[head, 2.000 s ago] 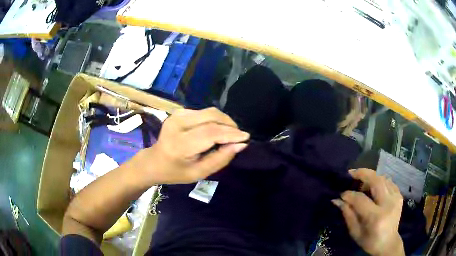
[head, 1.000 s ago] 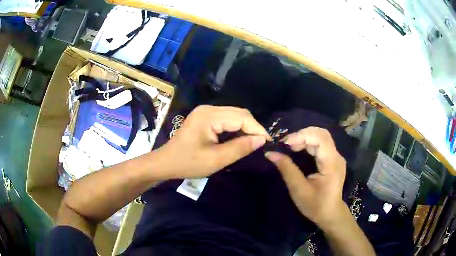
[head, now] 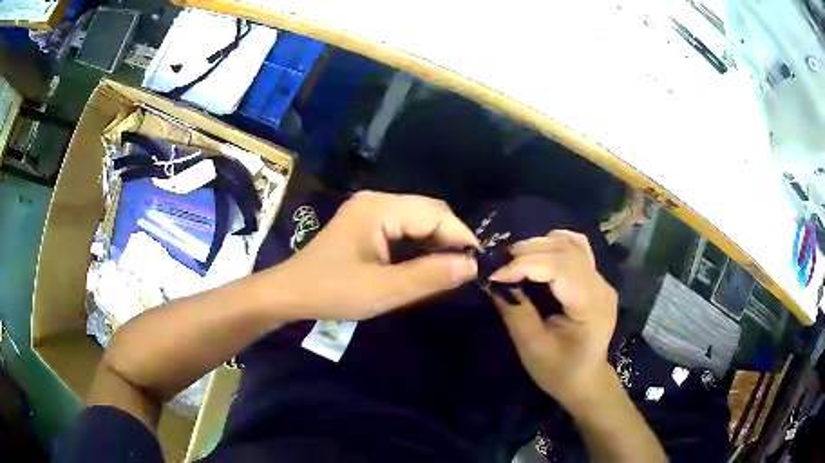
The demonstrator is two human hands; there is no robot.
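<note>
A dark embroidered garment [head: 407, 380] lies across my lap, with pale gold motifs and a white label [head: 329, 338] on it. My left hand [head: 389, 258] pinches a small dark edge of the garment between thumb and forefinger. My right hand [head: 565, 307] is close beside it, its fingers closed on the same dark edge. The fingertips nearly touch. The cloth between them is too small and dark to make out in detail.
An open cardboard box [head: 68, 235] with blue and white packets and dark strips stands at the left. The white, wood-edged table [head: 543, 54] crosses ahead, with dark tools [head: 701, 47] on it. A dark embroidered heap [head: 674, 398] lies at the lower right.
My right hand has come in from the right to meet my left hand at the cloth edge. In the last second both hands have stayed together, and the view has shifted slightly.
</note>
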